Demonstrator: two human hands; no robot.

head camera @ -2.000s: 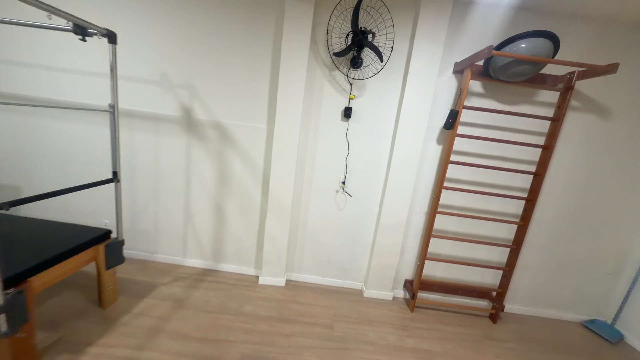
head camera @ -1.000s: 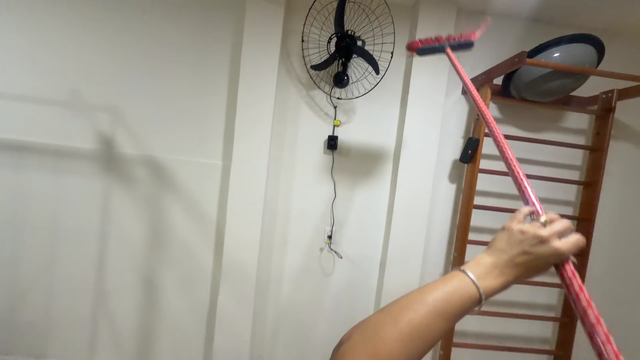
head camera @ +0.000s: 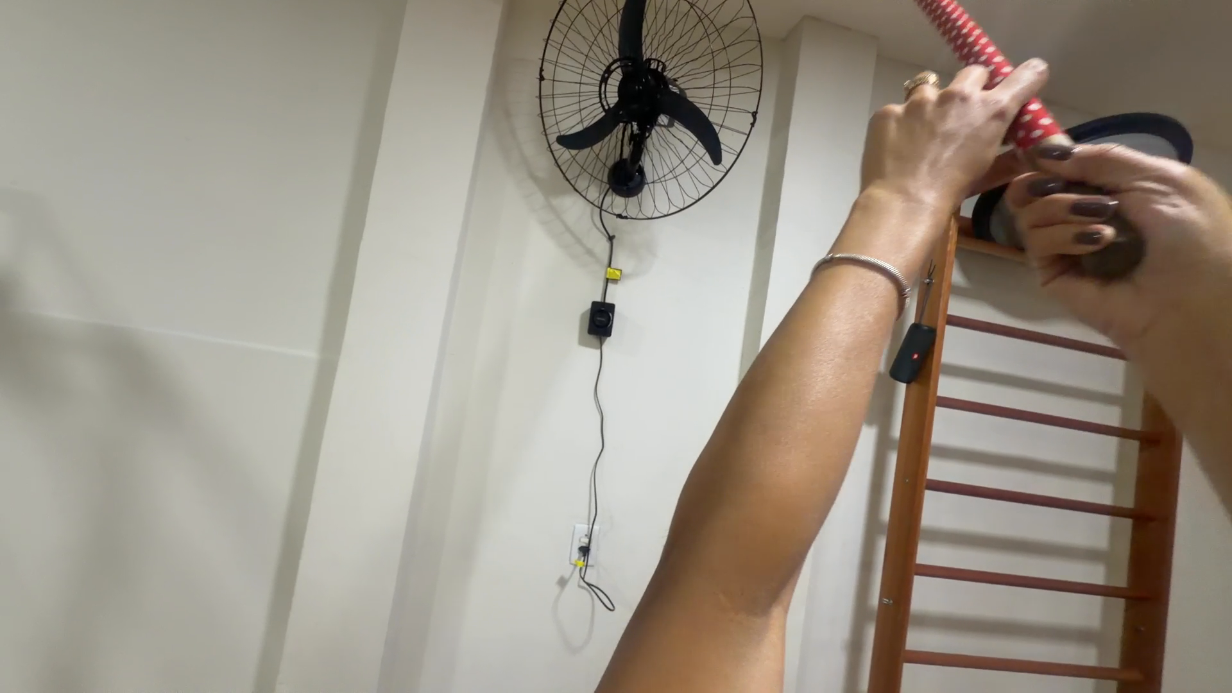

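A red broom handle with white dots (head camera: 977, 43) slants from the top edge down to both hands at the upper right. My left hand (head camera: 938, 135), with a ring and a bracelet on its wrist, is wrapped around the handle. Just below it, my right hand (head camera: 1107, 217) has thumb and fingers curled at the handle's lower end; its palm side faces the camera. The broom's head is out of view above.
A black wall fan (head camera: 640, 91) hangs left of the hands, its cord running past a black control box (head camera: 601, 319) to an outlet (head camera: 583, 546). Wooden wall bars (head camera: 919, 462) stand behind, with a small black speaker (head camera: 912, 353) hanging and a balance dome (head camera: 1141, 135) on top.
One second ago a single hand held the broom, with its head in view; now both hands are at the handle, raised higher, and the head has left the view. Two seconds ago no hand showed.
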